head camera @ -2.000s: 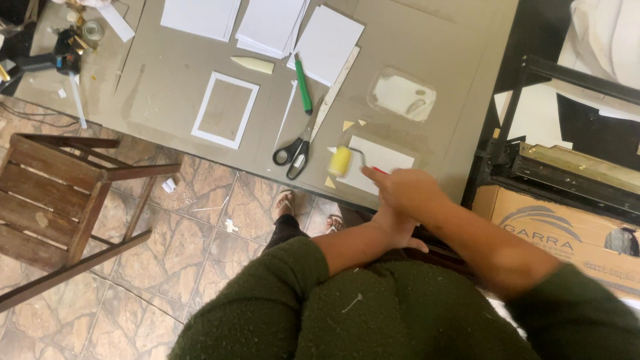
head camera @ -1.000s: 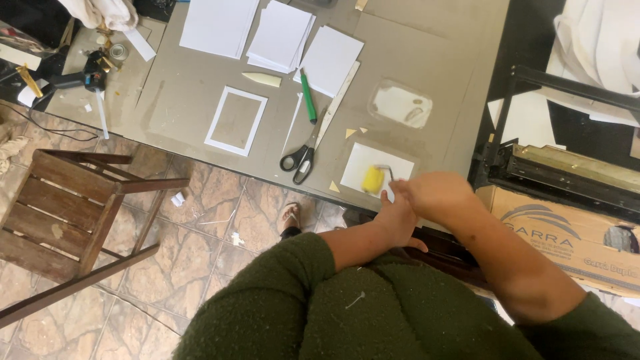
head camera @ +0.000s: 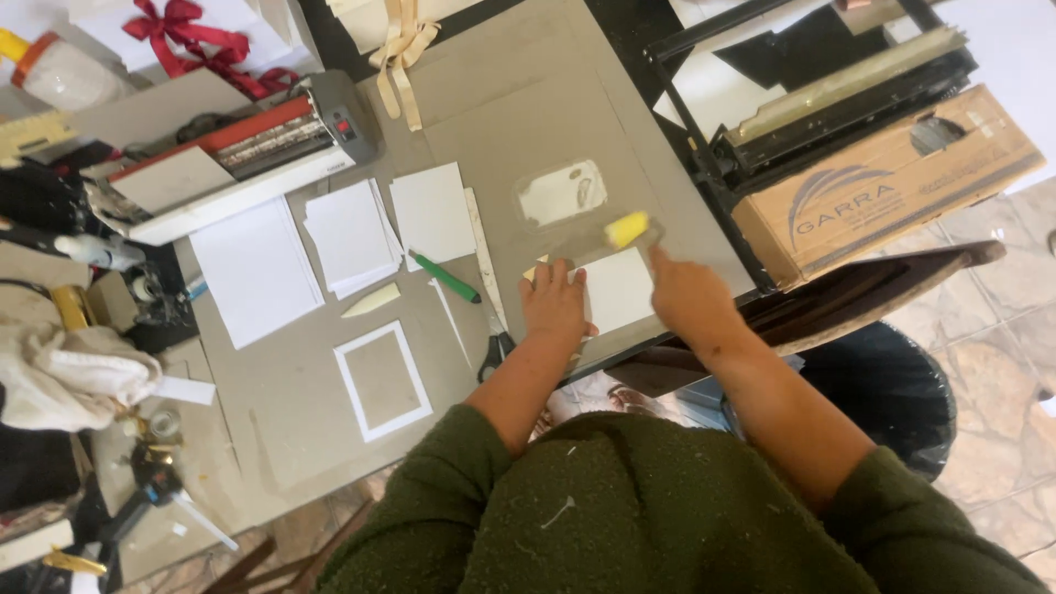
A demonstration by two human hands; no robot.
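Note:
In my right hand is a small roller with a yellow foam head, held just above the upper right corner of a white card. The fingers of my left hand lie spread on the table at the card's left edge. Beyond the card is a pale wet-looking patch on the table. Left of my left hand lie black-handled scissors, a ruler strip, a green cutter knife and a pale pointed folding tool. A white card frame lies nearer me.
Stacks of white sheets lie left of centre, before a laminating machine. A cardboard box and a black metal-framed device stand at the right. Glue-gun-like tools lie at the far left.
My left hand has moved from beside my right wrist to the card's left edge. The yellow roller has gone from over the card to beyond its upper edge. The view has shifted.

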